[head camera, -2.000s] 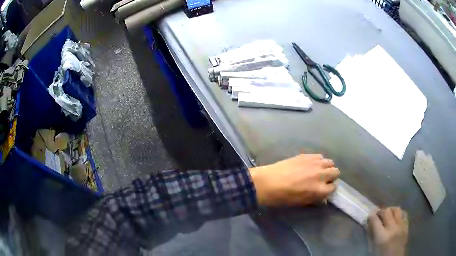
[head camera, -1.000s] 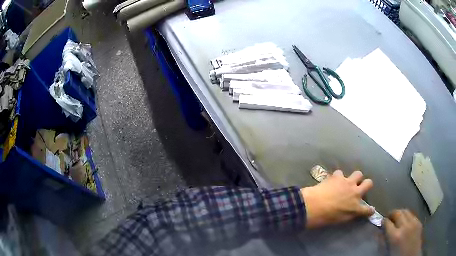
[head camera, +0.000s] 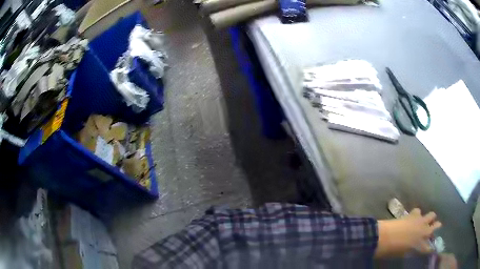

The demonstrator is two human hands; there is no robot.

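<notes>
My left hand [head camera: 408,235] is low at the right, fingers bent down on a narrow strip on the table. The tape-wrapped rounded end of the template [head camera: 397,208] sticks out beyond my fingers. A small pale piece of the folded fabric [head camera: 437,244] shows between my hands. My right hand [head camera: 446,261] is blurred and cut off by the bottom edge, at the near end of the strip; its grip cannot be made out. Most of the strip is hidden under my left hand.
Finished white strips [head camera: 352,100] lie fanned on the grey table [head camera: 363,178]. Green-handled scissors [head camera: 408,107] lie beside a white stack [head camera: 455,139]. Fabric rolls [head camera: 245,11] and a dark blue object [head camera: 292,10] are at the far end. Blue scrap bins [head camera: 105,181] stand on the floor at left.
The view has swung left, so the table things sit farther right and the beige stock is almost out of view. My left hand has moved onto the strip, whose wrapped end is now uncovered.
</notes>
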